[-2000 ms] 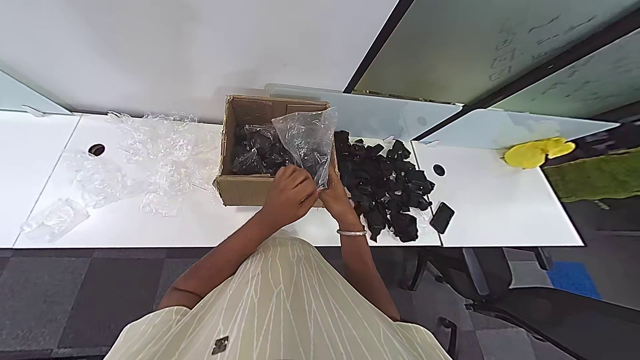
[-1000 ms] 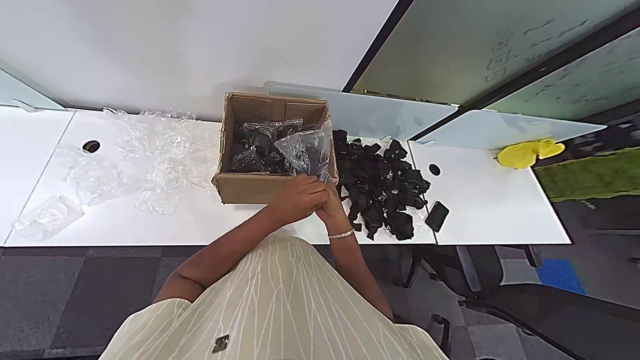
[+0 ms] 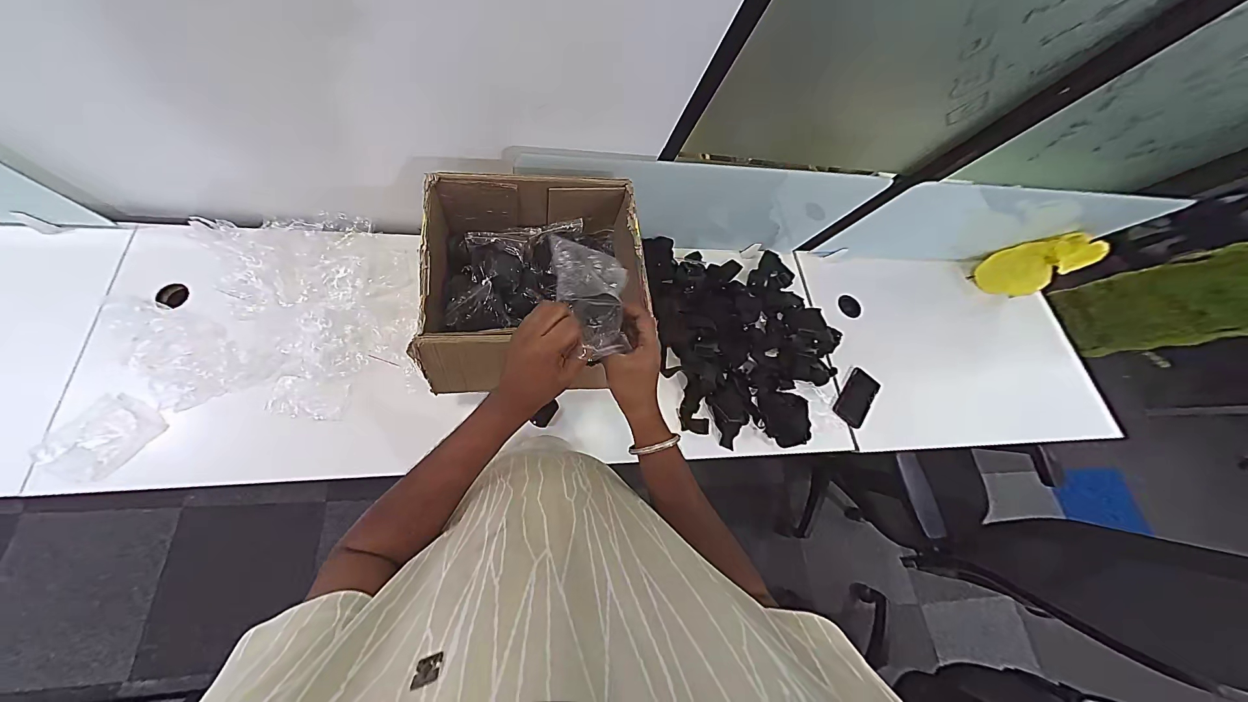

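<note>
My left hand (image 3: 543,353) and my right hand (image 3: 636,359) hold a clear plastic bag (image 3: 590,283) between them, over the front wall of an open cardboard box (image 3: 466,365). Something dark shows in the lower part of the bag. Inside the box lie several clear bags with black items (image 3: 502,278). Right of the box is a heap of black items (image 3: 746,336), too jumbled to name. A small dark object (image 3: 545,413) lies on the table below my left hand.
Crumpled clear plastic bags (image 3: 292,312) spread over the white table (image 3: 390,448) on the left. A black phone-like object (image 3: 857,398) lies right of the heap, and a yellow item (image 3: 1038,265) farther right. Behind stand glass partitions; black office chairs (image 3: 1092,565) stand at lower right.
My hands have moved slightly apart at the bag's lower end, and more of the bag shows between them. The small dark object below my left hand now shows.
</note>
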